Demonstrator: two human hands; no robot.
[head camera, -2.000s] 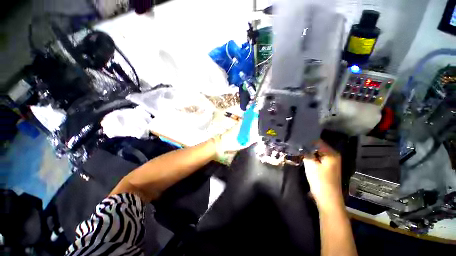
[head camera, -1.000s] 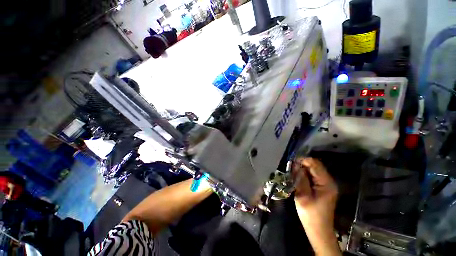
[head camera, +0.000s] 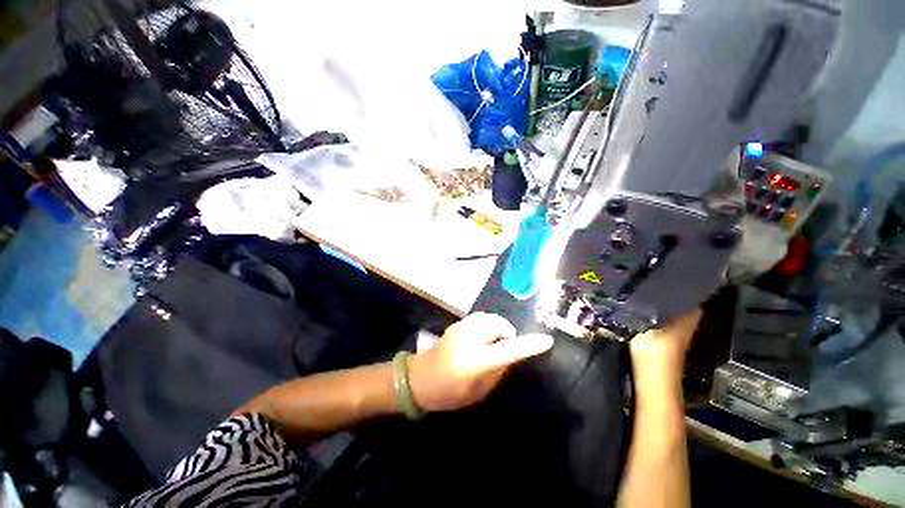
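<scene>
The black garment (head camera: 516, 427) lies limp below the grey button-sewing machine head (head camera: 645, 258), one edge at the lit clamp (head camera: 576, 316). My left hand (head camera: 474, 362) is on the cloth just left of the clamp, index finger pointing towards it, the other fingers curled; the cloth edge seems to be under them. My right hand (head camera: 667, 337) is right of the clamp, its fingers mostly hidden behind the machine head. A blue translucent strip (head camera: 526, 256) hangs left of the needle area. The finished black garments (head camera: 198, 347) at the left show small gold dots.
A yellow-and-black tool (head camera: 480, 219), a thin dark sliver (head camera: 474, 258), a small dark spool (head camera: 509, 181) and loose buttons (head camera: 456, 182) are on the white table (head camera: 397, 260). A control panel (head camera: 782, 193) stands behind right. A black fan (head camera: 189, 69) is back left.
The view has swung back from the machine's side to its front. My left hand, earlier hidden behind the machine head, now shows in front of the clamp. My right hand is now partly hidden.
</scene>
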